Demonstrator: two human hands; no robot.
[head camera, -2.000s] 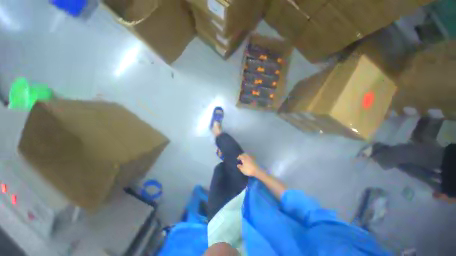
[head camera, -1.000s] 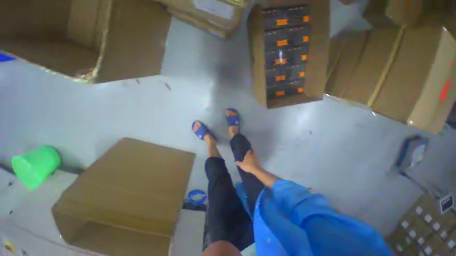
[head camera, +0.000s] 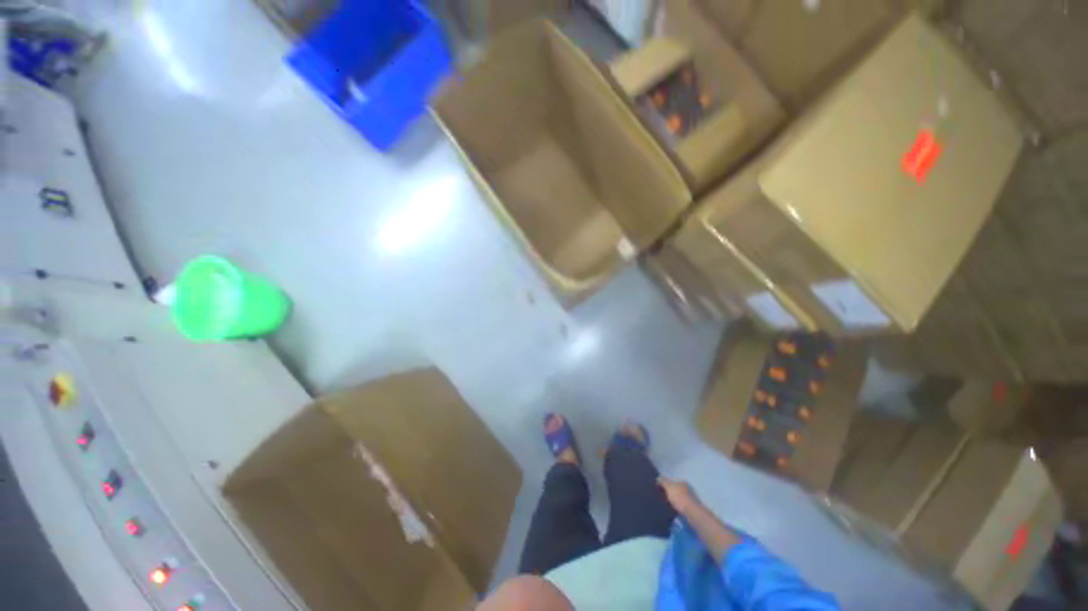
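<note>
My right hand (head camera: 678, 492) is small and blurred beside my dark trouser leg, below a blue sleeve. Nothing clear shows in it, and its finger shape cannot be told. My left hand is not in view. A large brown carton (head camera: 465, 477) stands left of my legs, with a torn pale strip on its side. A goods carton (head camera: 730, 394) stands open to the right of my feet, with rows of dark boxes (head camera: 787, 400) with orange marks in it.
A large open carton (head camera: 537, 179) stands ahead, bare inside. Beyond it is a blue crate (head camera: 412, 113). Stacked cartons (head camera: 883, 179), one with a red mark, are at the right. A green bin (head camera: 227, 298) stands by pale cabinets (head camera: 60, 251) with red lights at the left.
The view has swung forward and left, so the blue crate, cabinets and upper stacked cartons show more. My feet appear lower. My right hand stays by my leg.
</note>
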